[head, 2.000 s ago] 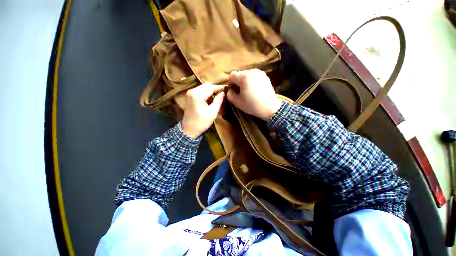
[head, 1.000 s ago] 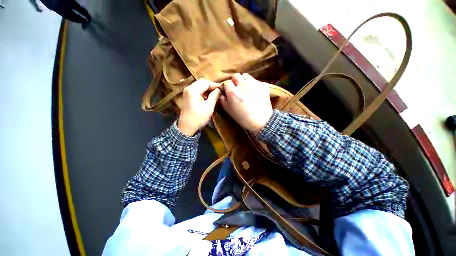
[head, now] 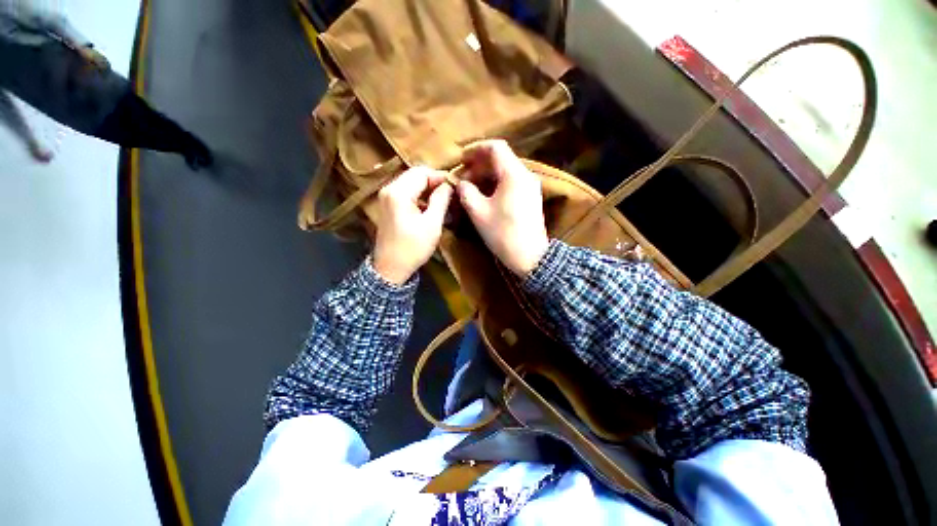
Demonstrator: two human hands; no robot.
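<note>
A tan-brown handbag (head: 478, 283) lies open on my lap, its mouth facing up and its darker inside showing. My left hand (head: 407, 221) pinches the top edge at the far end of the mouth between thumb and fingertips. My right hand (head: 503, 209) pinches the same edge just to the right, the fingertips of both hands close together. The exact spot they grip is mostly hidden by the fingers. One thin handle (head: 419, 378) loops out on the left. A long shoulder strap (head: 861, 134) loops over the table edge on the right.
Other tan bags (head: 437, 77) lie heaped just beyond my hands. Dark-red strips (head: 755, 123) line the edge of the white table (head: 801, 87) at right. A dark floor or belt (head: 236, 277) with yellow lines lies at left. A person's dark-clothed leg (head: 113, 108) shows at upper left.
My right hand has shifted and turned slightly, still at the bag's edge. The bag's right side shows more. The person at upper left has come further into view. The hammer head at right is now mostly cut off.
</note>
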